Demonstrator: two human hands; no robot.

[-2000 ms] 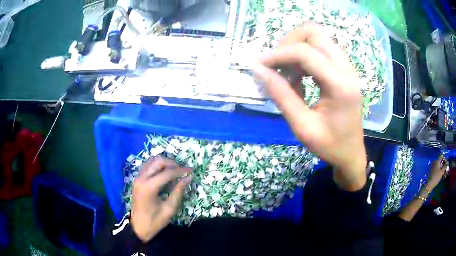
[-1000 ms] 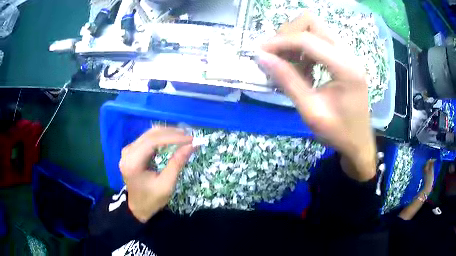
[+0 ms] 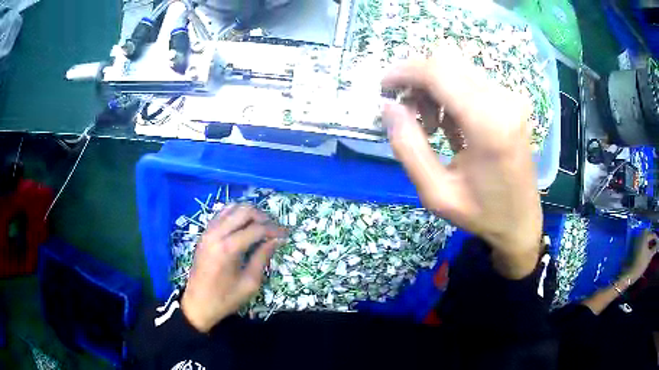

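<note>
A blue bin (image 3: pixel 238 162) stands in front of my body, full of loose white connectors with green and white wires (image 3: pixel 339 253). My left hand (image 3: pixel 230 264) is over the left part of the heap, fingers bent; its fingertips are blurred, and I cannot tell if they hold a part. My right hand (image 3: pixel 470 144) is at the right end of the silver-white pneumatic fixture (image 3: pixel 267 90), thumb and forefinger close around something small and blurred. The fixture's nest there is partly hidden by the hand and by glare.
A translucent tub (image 3: pixel 549 155) heaped with similar parts stands behind my right hand. An air cylinder (image 3: pixel 152 85) with dark hoses is at the fixture's left. An empty-looking blue bin (image 3: pixel 87 303) and a red object (image 3: pixel 25 231) are lower left. A coworker's arm (image 3: pixel 614 289) is at right.
My left hand was higher with a white connector at its fingertips one second ago; it is now lower over the heap. My right hand stays by the fixture's right end, its fingers slightly shifted.
</note>
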